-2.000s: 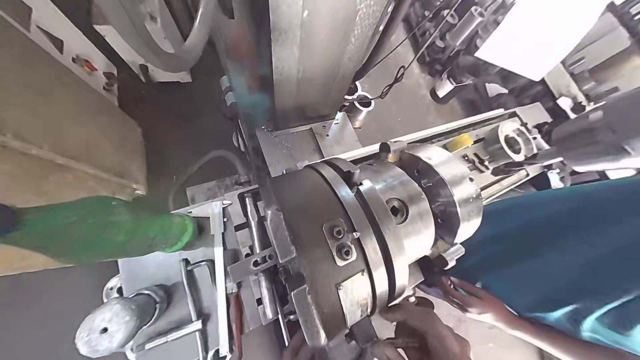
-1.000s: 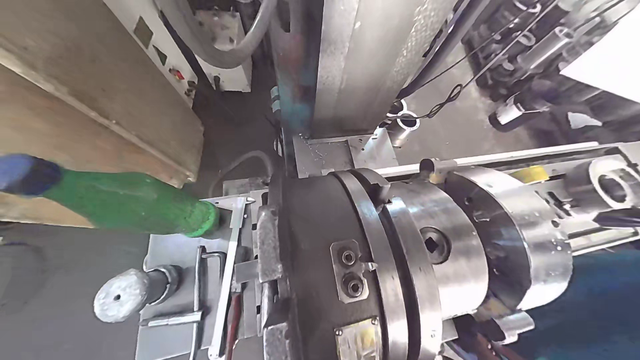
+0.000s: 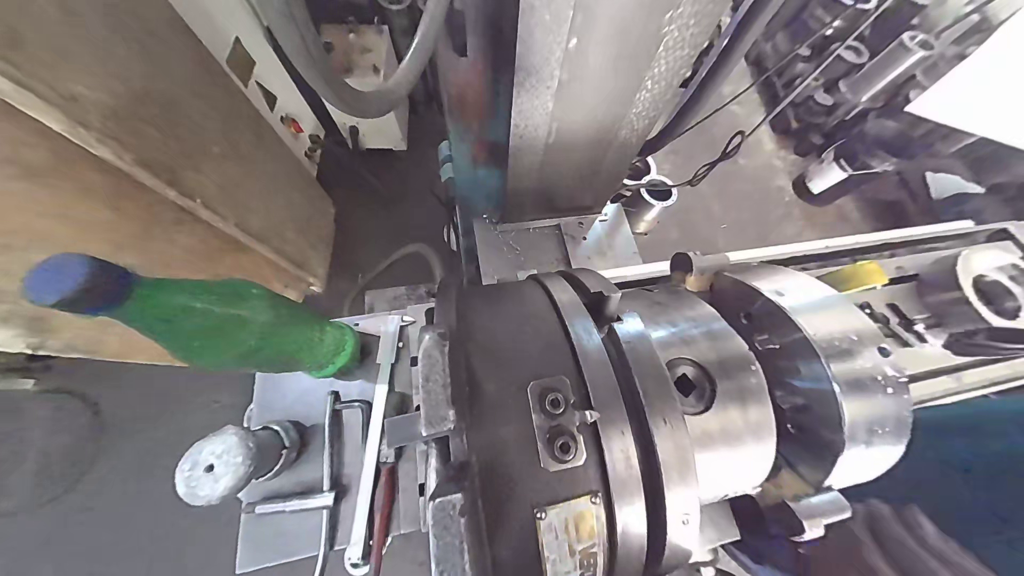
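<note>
Neither of my hands can be made out. A large steel lathe chuck (image 3: 720, 400) with a square key socket (image 3: 690, 386) fills the lower right. Beside it on the left is a dark round housing (image 3: 508, 352) with two bolts and a nameplate (image 3: 572, 536). A bright steel ring or disc (image 3: 868, 384) stands at the chuck's right side. Below it, a blurred grey-brown shape (image 3: 912, 536) lies at the bottom edge; I cannot tell whether it is a hand or cloth. Metal blocks (image 3: 816, 512) sit under the ring.
Left of the housing, a vernier caliper (image 3: 376, 448), a red-handled tool (image 3: 383, 504) and bent bars (image 3: 328, 464) lie on a metal plate (image 3: 276, 544). A green bottle (image 3: 232, 324) and a round-headed metal piece (image 3: 214, 466) are nearby. Behind are a machine column (image 3: 592, 104) and metal tubes (image 3: 652, 200).
The hands and forearm seen at the bottom edge two seconds ago no longer show there clearly. The view has shifted, with the chuck now larger and lower right.
</note>
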